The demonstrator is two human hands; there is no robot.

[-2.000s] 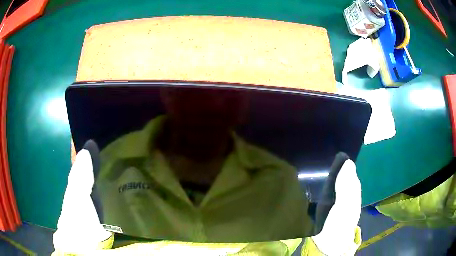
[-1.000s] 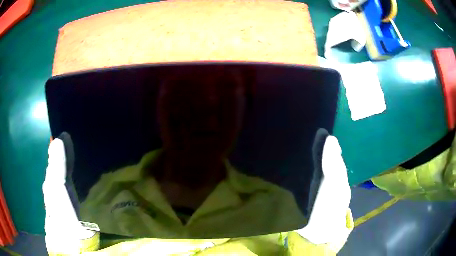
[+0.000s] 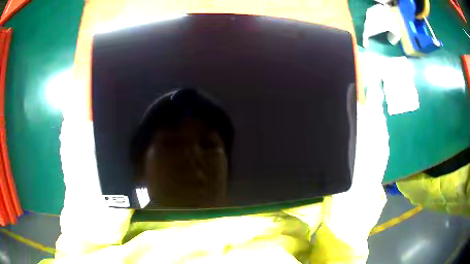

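Note:
The tablet (image 3: 227, 113) lies screen up over the orange foam pad, its glossy black face reflecting a head. A small white barcode label (image 3: 116, 200) is at its near left corner. My left hand (image 3: 77, 165), in a white glove, is at the tablet's left edge. My right hand (image 3: 371, 149), also gloved in white, is at its right edge. Both gloves are overexposed and the fingertips are hard to make out. The foam pad (image 3: 134, 11) shows beyond the tablet's far edge.
A blue tape dispenser (image 3: 416, 31) stands at the far right, with a crumpled wipe (image 3: 380, 23) beside it. A flat white cloth (image 3: 401, 85) lies nearer. Orange-red pads (image 3: 6, 139) are stacked at the left. A yellow sleeve (image 3: 438, 192) shows at the right.
The tablet has gone from tilted towards me to lying flatter and farther over the pad. My hands have moved forward with it along its sides.

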